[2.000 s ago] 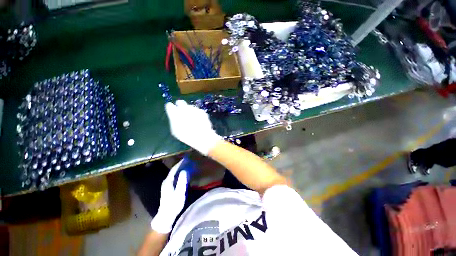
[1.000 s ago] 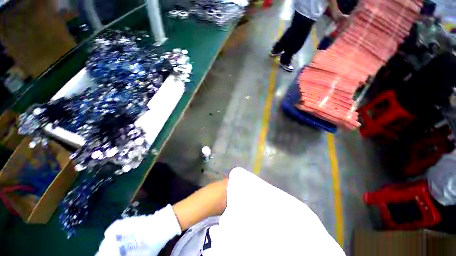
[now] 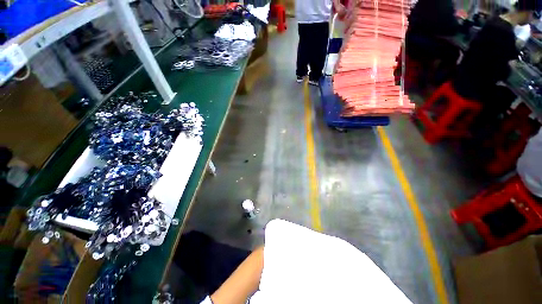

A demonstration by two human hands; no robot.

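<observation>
A tangled heap of wired boards (image 3: 128,142), blue and black with silvery discs at its edges, lies in a white tray (image 3: 178,172) on the green bench (image 3: 205,113). A small open carton (image 3: 89,267) with thin blue pieces shows at the lower left. Some blue boards (image 3: 110,282) lie beside it. My right forearm (image 3: 240,276) enters at the bottom; only a bit of white glove cuff shows at the picture's lower edge, and the hand is out of view. My left hand is not in view.
A person in dark trousers (image 3: 312,47) stands in the aisle beside a blue cart (image 3: 356,122) stacked with pink-red sheets (image 3: 371,65). Red stools (image 3: 448,113) and seated people are at right. A metal post (image 3: 142,53) stands on the bench. A cardboard box (image 3: 502,273) is at lower right.
The view has swung from the bench to the right, along the aisle. The panel stack and both gloved hands have left the picture. The cart and person now stand higher in the picture.
</observation>
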